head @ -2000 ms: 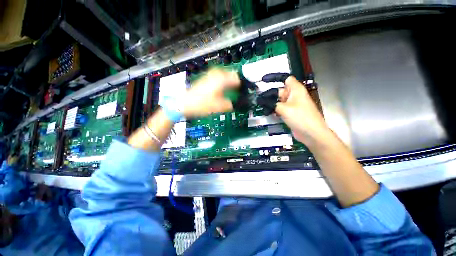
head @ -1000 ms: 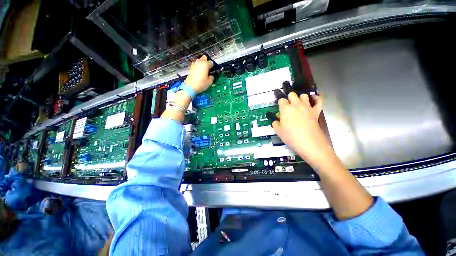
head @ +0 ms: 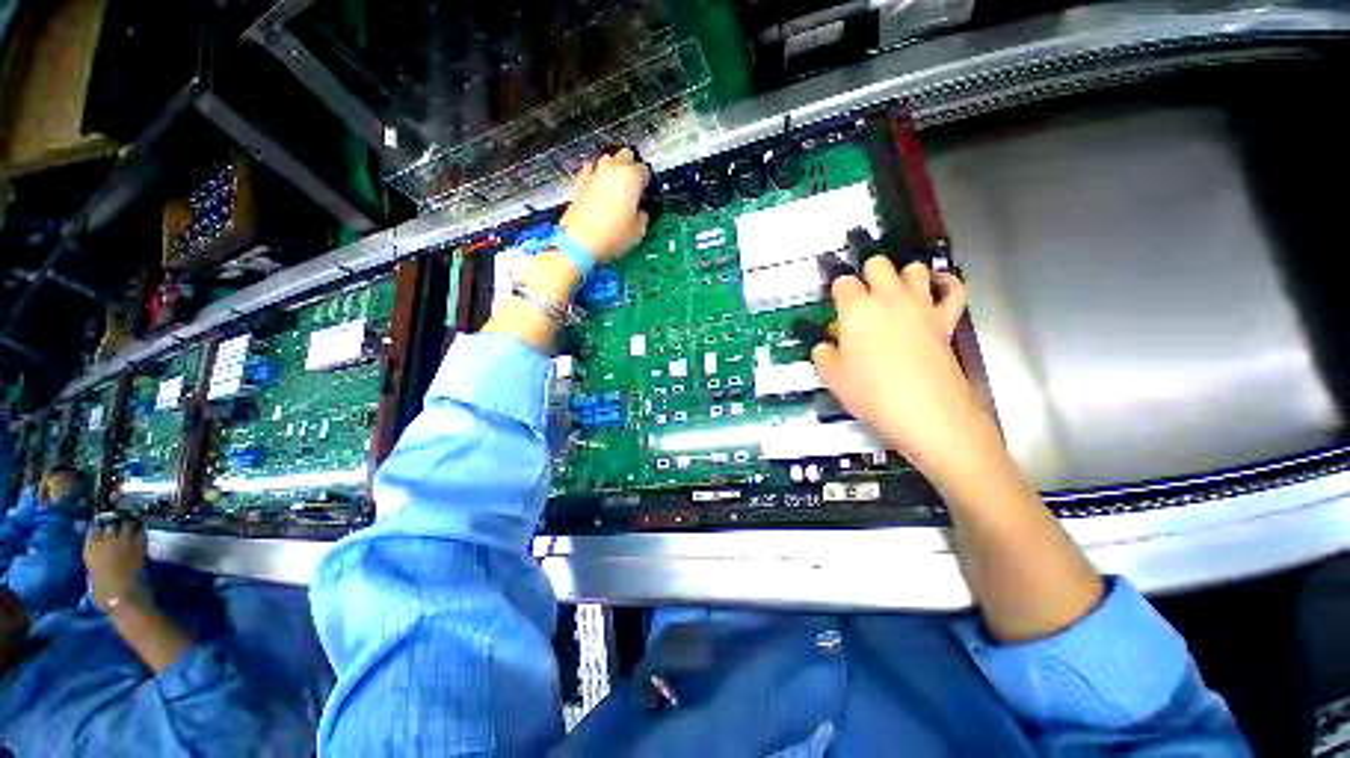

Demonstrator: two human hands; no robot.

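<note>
A green circuit board (head: 689, 319) with white blocks (head: 807, 222) and blue parts (head: 600, 409) lies in a dark carrier in front of me. Several black round components (head: 748, 175) stand along its far edge. My left hand (head: 607, 205) is at the far edge, its fingers on a black component (head: 641, 157) at the left end of that row. My right hand (head: 896, 333) is over the board's right side, holding several black components (head: 808, 330) that show between and beside its fingers.
More boards (head: 304, 397) in carriers stretch to the left on the conveyor (head: 755, 570). A bare metal plate (head: 1125, 282) lies to the right. A clear plastic tray (head: 555, 133) and a box of dark round parts (head: 207, 215) are behind the line. Another person's hand (head: 119, 563) is at left.
My left hand has gone from the middle of the board to its far left edge and stays there. My right hand has turned palm down, still holding black components. Another person's hand has risen at left.
</note>
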